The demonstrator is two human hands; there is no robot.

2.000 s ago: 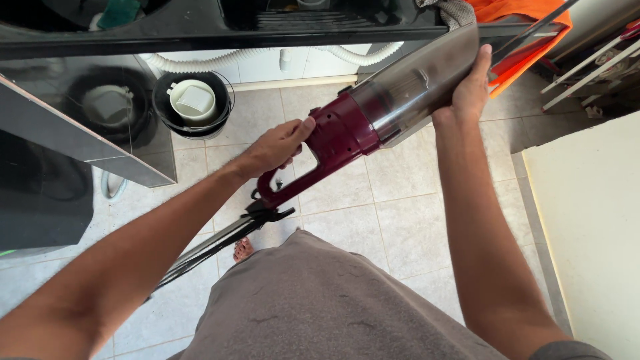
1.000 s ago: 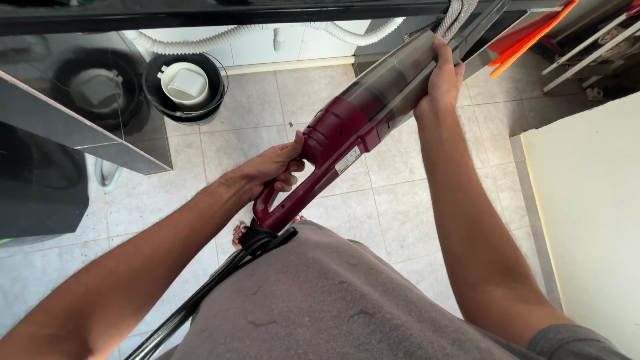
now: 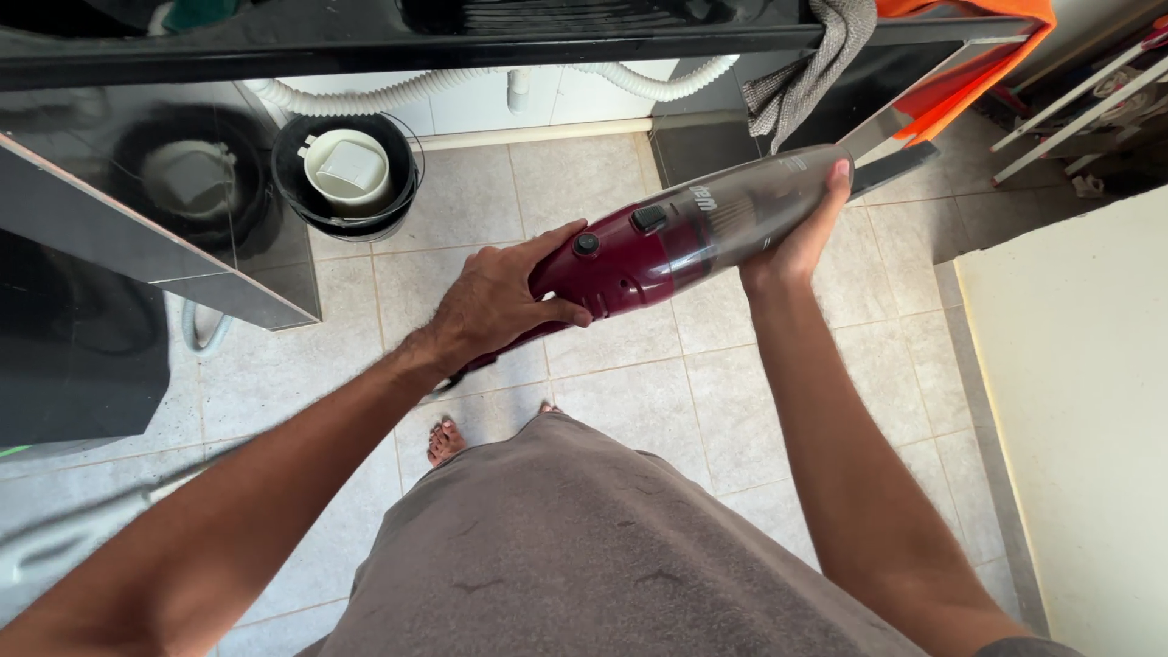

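Note:
A dark red handheld vacuum cleaner (image 3: pixel 630 260) is held up across the middle of the view, tilted with its clear dust container (image 3: pixel 757 205) toward the upper right. A power switch and a release button show on its upper face. My left hand (image 3: pixel 497 297) grips the red body near the handle, thumb and fingers on either side. My right hand (image 3: pixel 803 233) supports the dust container's far end from below, with the thumb on its edge. A dark flat nozzle (image 3: pixel 899 172) sticks out past that end. The handle is mostly hidden behind my left hand.
A black countertop (image 3: pixel 584 50) runs along the top, with a grey cloth (image 3: pixel 812 73) and an orange cloth (image 3: pixel 1013 78) over its edge. Beneath are white corrugated hoses (image 3: pixel 392 96) and a black bucket (image 3: pixel 292 173) holding a white container (image 3: pixel 347 169). A low wall (image 3: pixel 1077 365) stands at right.
The vacuum has been turned, so its switch side now faces up. My left hand has moved from beside the handle onto the body. The cord seen hanging from the handle earlier is now mostly out of sight.

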